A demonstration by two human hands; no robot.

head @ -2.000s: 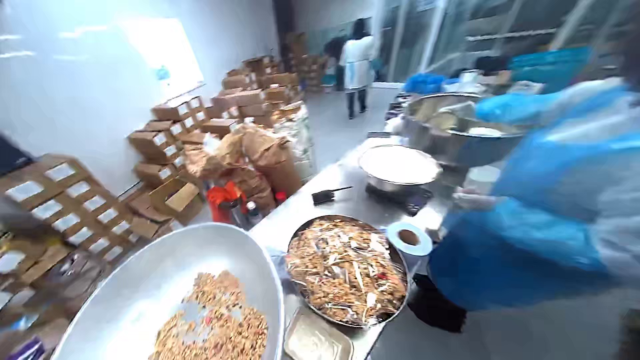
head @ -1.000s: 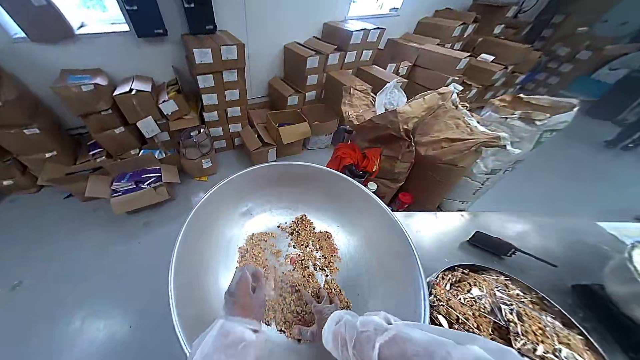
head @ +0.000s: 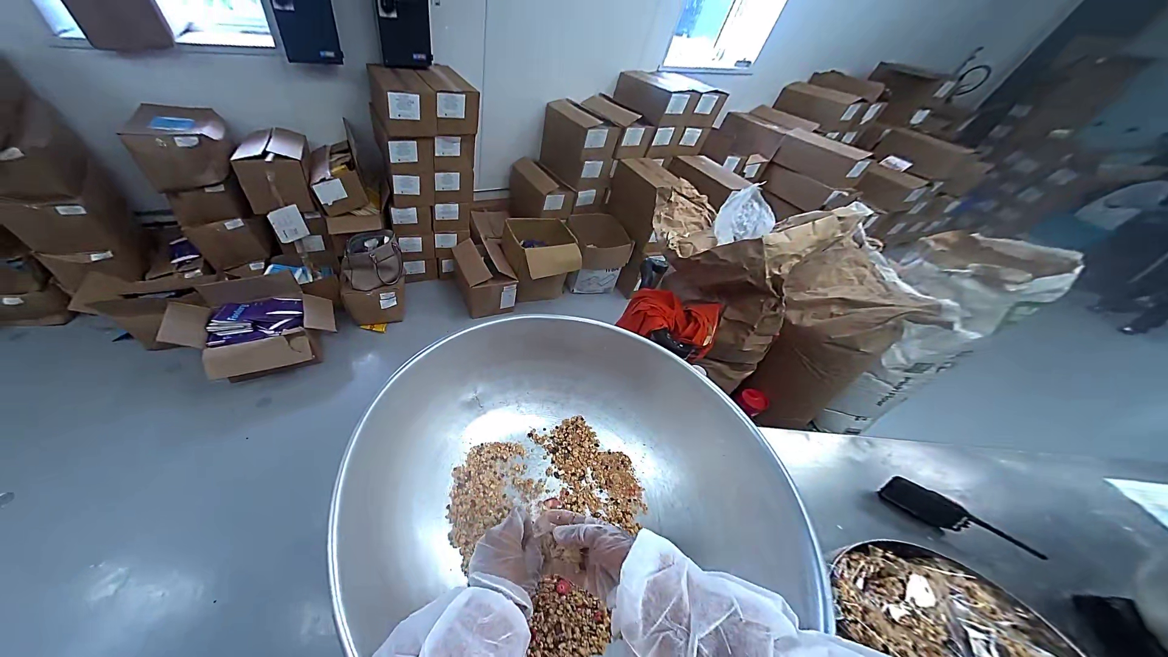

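Observation:
A large round metal pan (head: 703, 438) fills the lower middle of the view, with a loose granola-like mix (head: 575, 456) spread in patches on its bottom. My left hand (head: 511, 552), in a clear glove and white sleeve, is down in the mix, fingers curved. Close beside it, my right hand (head: 593, 543), gloved too, curls inward over the mix, and the fingertips of both nearly meet. Some mix lies between the palms, with small red pieces in it; whether the fingers grip any is unclear. More mix shows between my wrists.
Right of the pan, a metal table (head: 858, 456) holds a black handheld radio (head: 922, 502) and a round container of mixed dry material (head: 912, 593). Behind stand large brown paper sacks (head: 830, 301), a red-orange cloth (head: 666, 319), stacked cardboard boxes (head: 424, 173) and an open box of purple packets (head: 255, 319).
The view has swung from the table and a co-worker to the pan. Since one second ago, my hands have come closer together in the mix.

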